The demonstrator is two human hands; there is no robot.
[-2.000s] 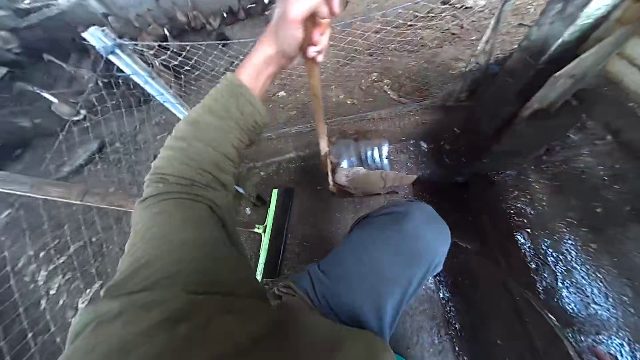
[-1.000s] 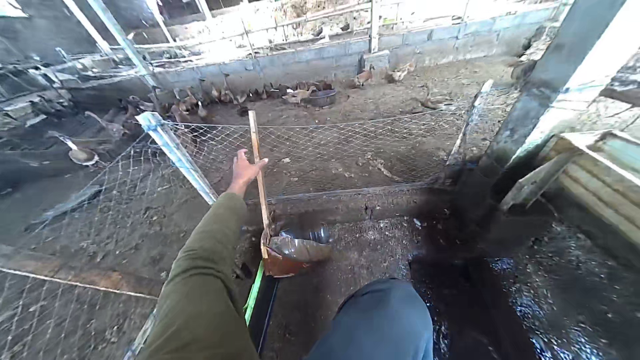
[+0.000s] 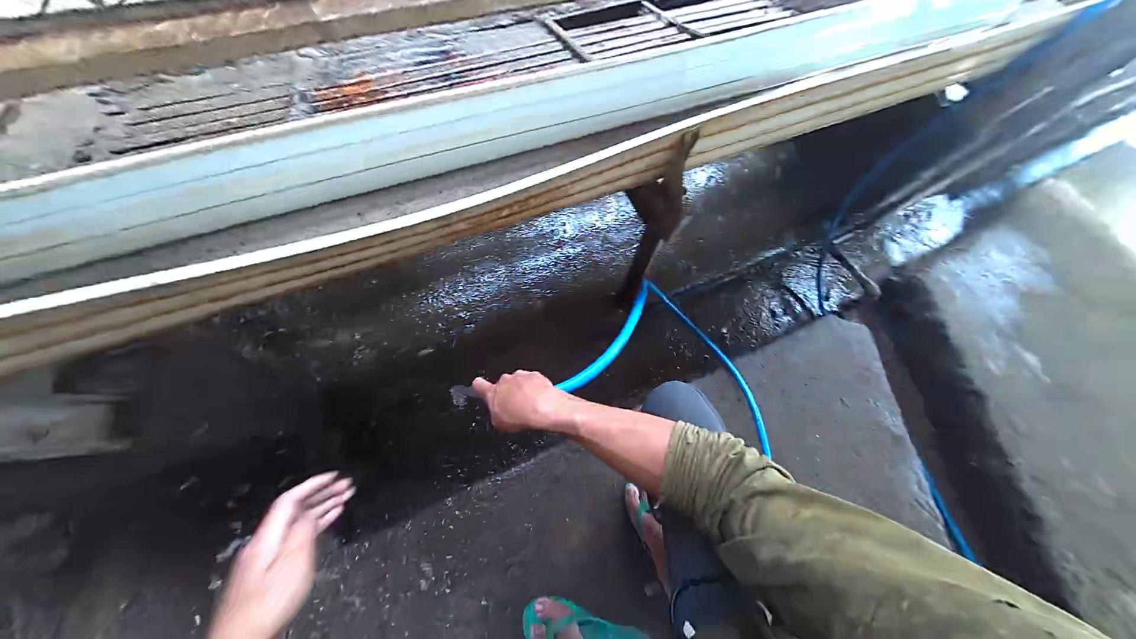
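My right hand (image 3: 519, 401) is closed around the end of a blue hose (image 3: 621, 342), near the middle of the view, with the thumb toward the hose's mouth. A little water seems to leave the hose just past the fingers. From this hand the hose curves up to a rusty metal leg (image 3: 655, 222), and a thinner-looking length runs down behind my forearm. My left hand (image 3: 280, 555) is at the lower left over the wet floor, fingers extended, holding nothing.
A long trough (image 3: 426, 160) with pale blue sides crosses the top, slatted grating (image 3: 621, 35) behind it. Below lies a dark wet channel (image 3: 390, 426). My feet in green sandals (image 3: 577, 621) stand on the concrete floor (image 3: 497, 532). A raised slab (image 3: 825, 390) and more blue hose (image 3: 945, 515) lie right.
The view has swung away from the wire fence to the trough. One second ago a hand was spread beside an upright wooden handle by the fence; now my right hand holds the blue hose.
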